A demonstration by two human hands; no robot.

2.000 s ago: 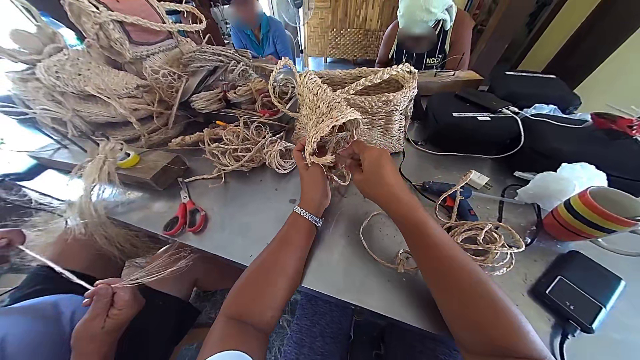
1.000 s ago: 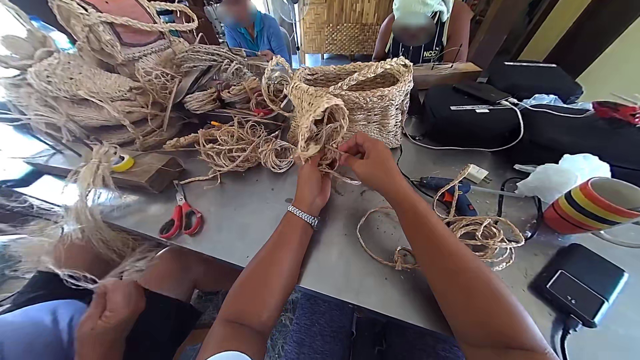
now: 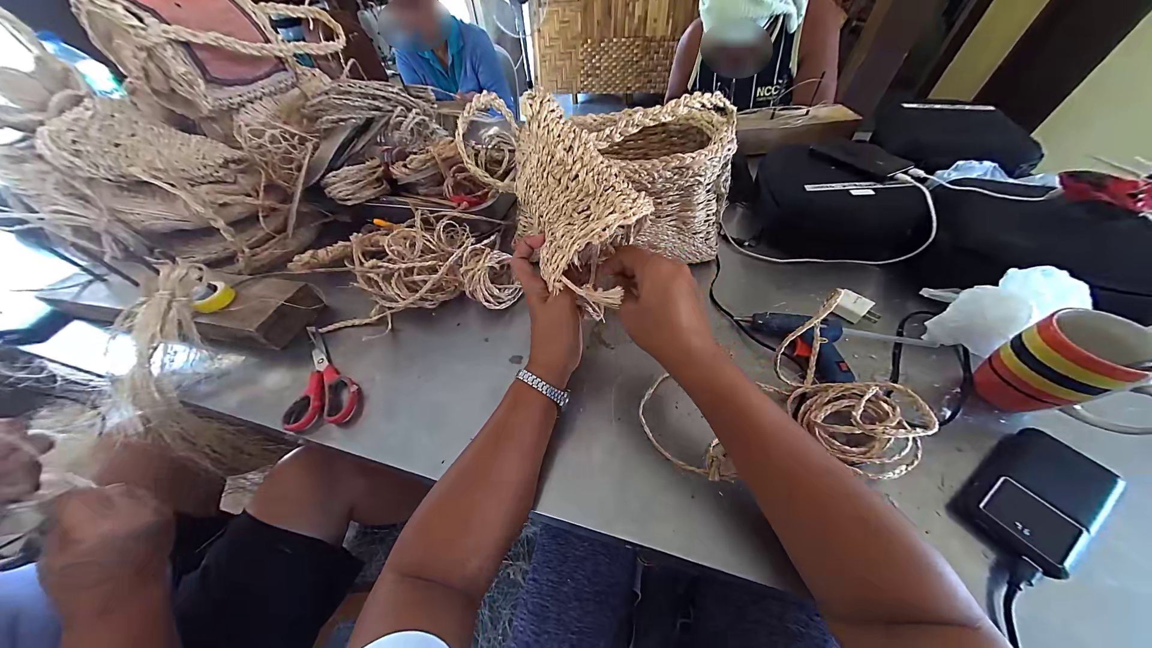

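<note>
A woven basket of braided natural fibre [image 3: 684, 211] stands on the metal table [image 3: 432, 387], with a woven fibre flap [image 3: 580, 184] at its near left side. My left hand [image 3: 547, 306] grips the lower edge of this flap from the left, its thumb and fingers against the weave. Opposite it, my right hand [image 3: 657, 292] has its fingertips at the same lower corner, beside short loose cord ends [image 3: 598, 295]. What the right fingertips pinch is partly hidden by the hand itself. A metal-banded watch or bracelet circles my left wrist.
Red-handled scissors [image 3: 322, 391], tangled cord [image 3: 418, 265] and a wooden block [image 3: 261, 310] lie left. At right are coiled cord [image 3: 855, 418], a glue gun [image 3: 810, 342], a striped mug [image 3: 1062, 360], a power bank [image 3: 1035, 504] and black cases [image 3: 837, 202]. A co-worker's hands [image 3: 103, 540] handle fibre at lower left.
The woven flap has turned: its open, hollow end showed a second ago, and now its broad woven face shows. Both my hands remain at its lower end. The co-worker's hands at left have moved.
</note>
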